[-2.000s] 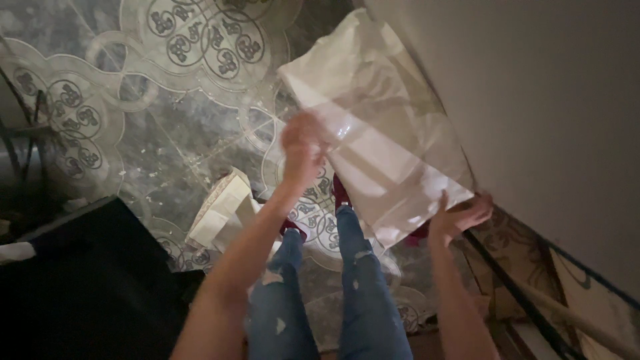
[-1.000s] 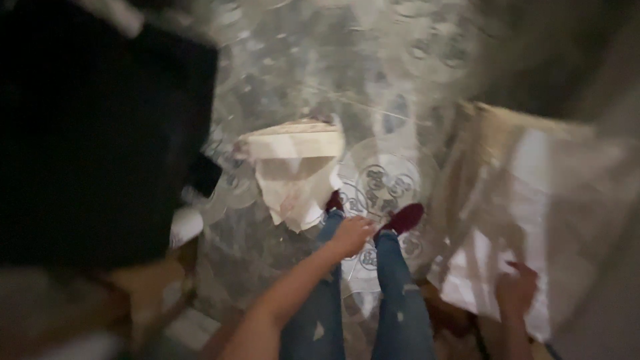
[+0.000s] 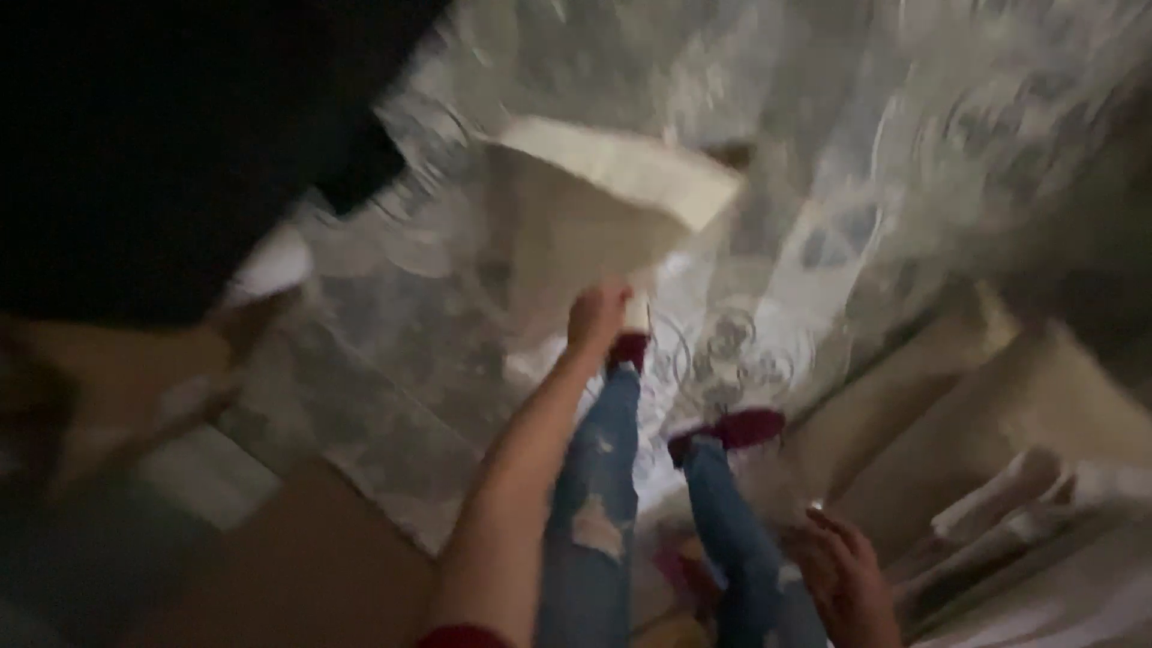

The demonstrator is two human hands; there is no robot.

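My left hand [image 3: 598, 315] is closed at the lower edge of a pale, crumpled sack or sheet [image 3: 585, 234], which seems to hang from it above the patterned floor. Blur hides the exact grip. At the lower right, my right hand [image 3: 841, 567] has its fingers slightly bent and apart, with nothing seen in it. It is beside a large pale wrapped bundle or sack [image 3: 954, 423] at the right edge. My feet in dark red shoes [image 3: 751, 427] stand between the two pale things.
A large black object [image 3: 162, 153] fills the upper left. Below it are a brown board or box [image 3: 297, 558] and other blurred items. A small white object [image 3: 274, 261] shows beside the black one. The patterned tile floor [image 3: 387, 360] shows light marks.
My left hand has come to the pale sack or sheet, which lay on the floor ahead of my feet one second ago. My right hand, earlier at the large pale bundle, is now apart from it.
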